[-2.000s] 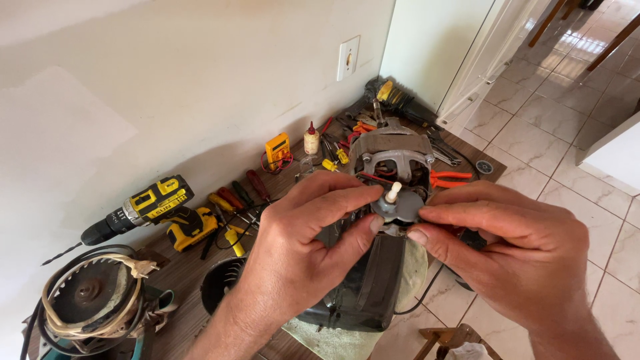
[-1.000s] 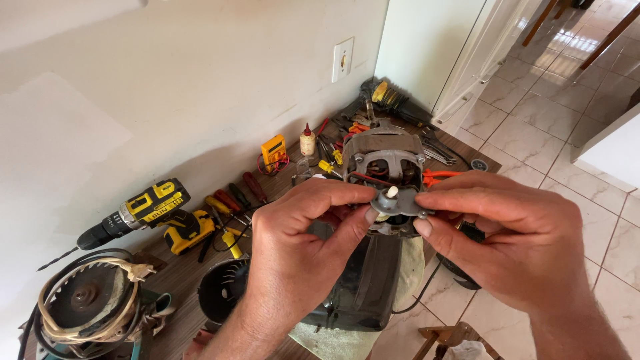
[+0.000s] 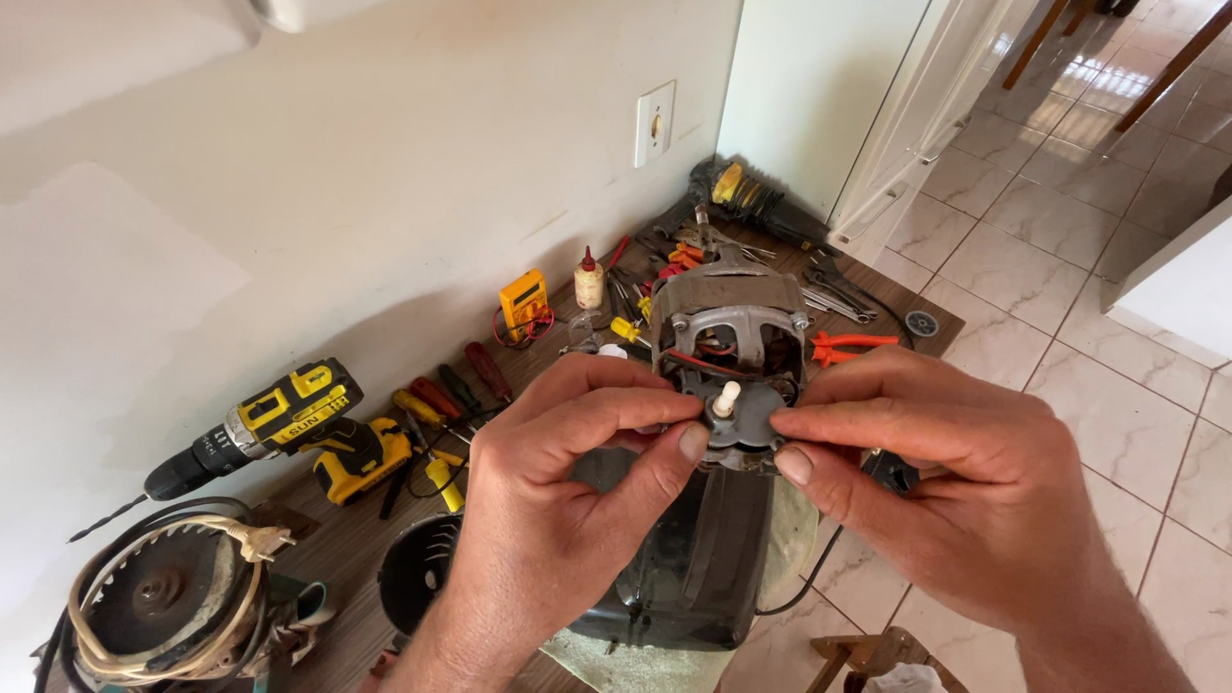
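Observation:
A small grey plastic gearbox with a white shaft pointing up is pinched between both hands. My left hand grips its left edge between thumb and fingertips. The opposite edge lies between the thumb and forefinger of my right hand. Directly behind it in the view stands an electric motor with a metal frame and red wires inside; whether the gearbox touches it, I cannot tell. Below the hands is a dark glossy plastic housing on a pale green cloth, partly hidden by my left hand.
Along the wall lie a cordless drill, several screwdrivers, a yellow multimeter and a small bottle. A circular saw sits at lower left. Orange-handled pliers, wrenches and an angle grinder are beyond the motor.
Both hands keep their hold on the grey gearbox. Its upper face was turned more toward the view two seconds ago, looked flatter one second ago, and shows more again now.

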